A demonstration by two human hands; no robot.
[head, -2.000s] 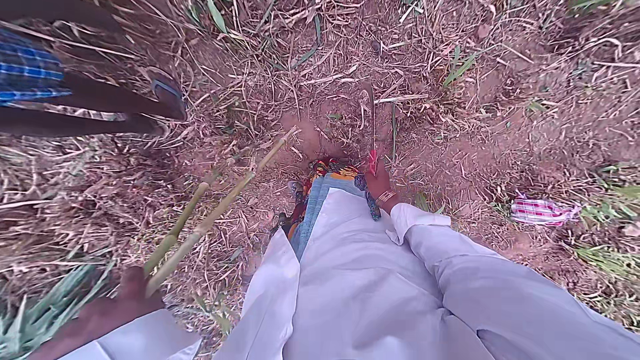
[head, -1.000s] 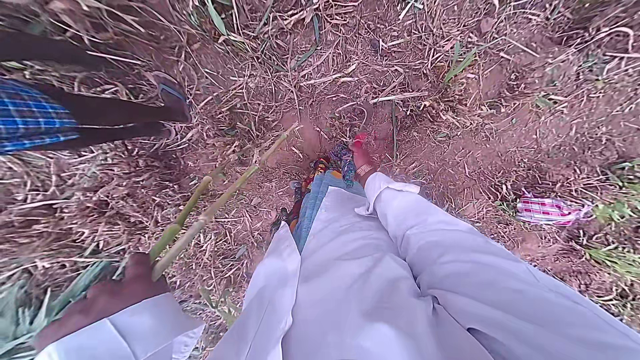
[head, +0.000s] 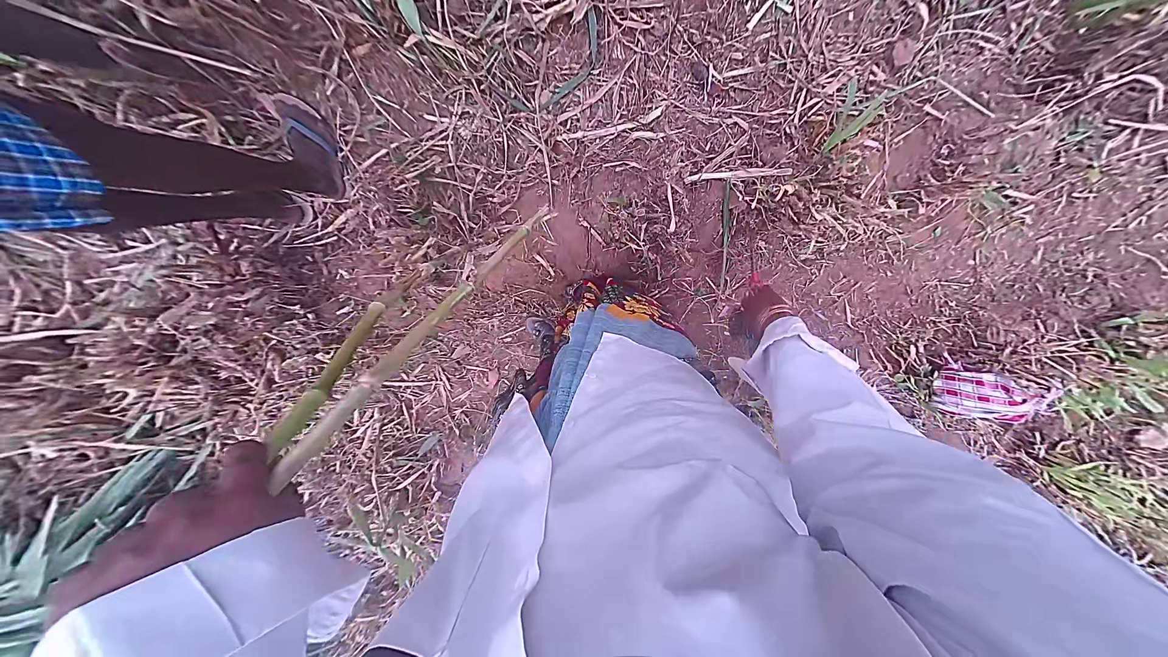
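Observation:
My left hand [head: 182, 525], at the lower left, is closed around the lower ends of two cane stalks. The longer stalk [head: 392, 358] slants up and right over the ground; the shorter, greener stalk [head: 328, 379] lies just left of it. My right hand [head: 762, 310] is right of the patterned cloth hem [head: 630, 306] of my clothing, its fingers curled around a small red thing [head: 755, 278]. Only a little of the red thing shows, so its kind is unclear. White sleeves cover both my arms.
Another person's sandalled foot [head: 310, 146] and blue checked cloth [head: 46, 173] are at the upper left. Long green leaves [head: 109, 511] lie beside my left hand. A pink-and-white checked cloth [head: 990, 394] lies at the right. Dry stalks and grass litter the reddish soil.
My right hand has moved away to the right from the patterned cloth, where it was one second ago. My left hand keeps hold of the stalks in about the same place.

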